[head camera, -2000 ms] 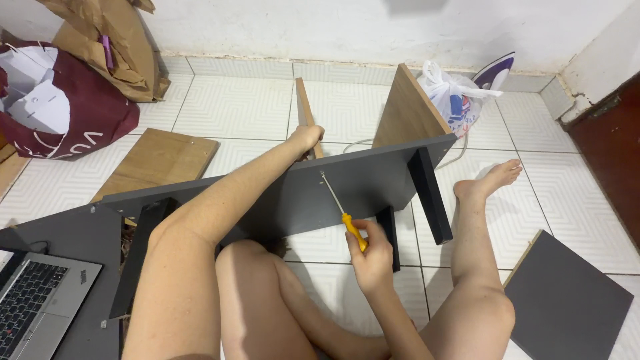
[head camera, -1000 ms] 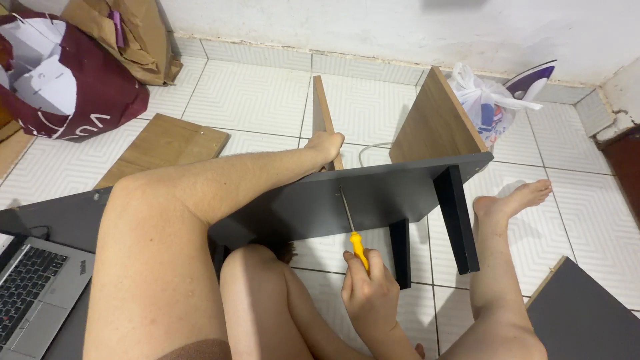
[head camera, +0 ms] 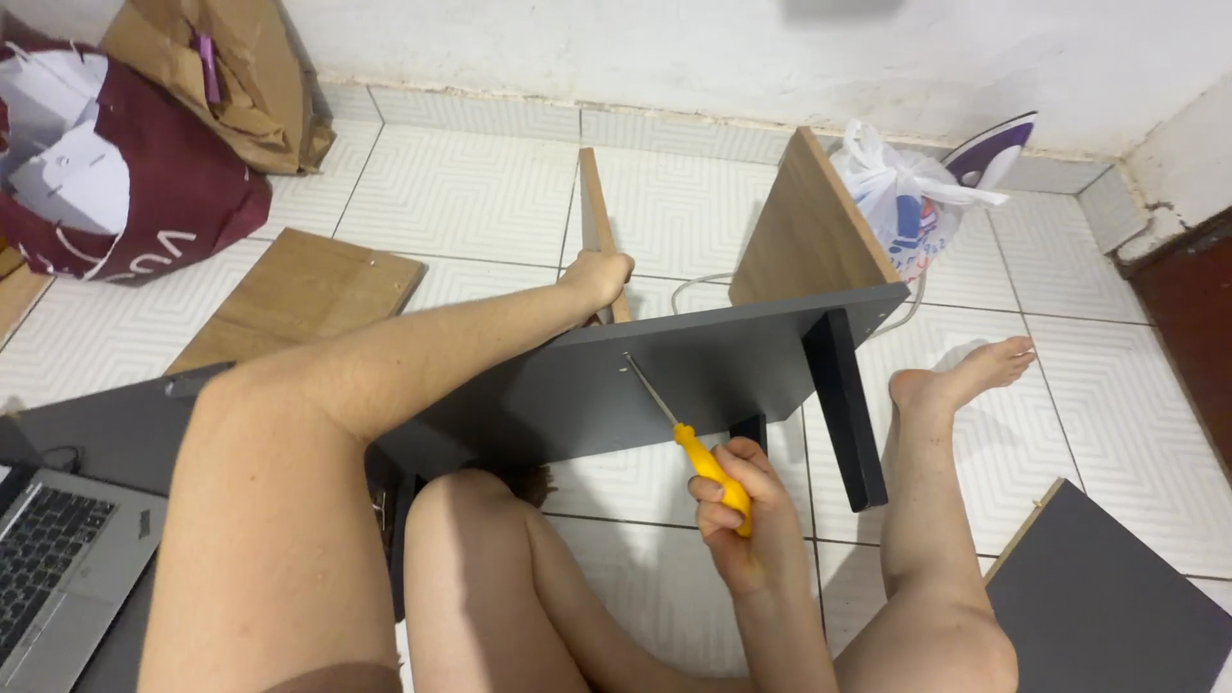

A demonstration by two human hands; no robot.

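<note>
My right hand point(head camera: 746, 500) is closed around the yellow handle of a screwdriver point(head camera: 710, 467). Its metal shaft slants up and left, and the tip meets a screw or hole in the dark grey panel point(head camera: 712, 356) of a furniture piece. Over the panel's upper edge, my left hand point(head camera: 599, 279) grips a narrow upright wooden board point(head camera: 595, 207) behind it. A wider wood-faced board point(head camera: 804, 221) stands at the panel's right end. Two black legs stick out from the grey face, the nearer one point(head camera: 845, 409) at the right.
A loose wooden board point(head camera: 298, 298) and a grey panel point(head camera: 1107, 587) lie on the tiled floor. An open laptop point(head camera: 72, 568) is at lower left. Maroon point(head camera: 183, 192) and brown paper point(head camera: 260, 87) bags stand upper left; a plastic bag point(head camera: 890, 192) and clothes iron point(head camera: 991, 152) are by the wall.
My right hand has turned on the screwdriver handle, and its fingers sit differently. The tip stays at the same area of the panel. My left hand still grips the narrow board.
</note>
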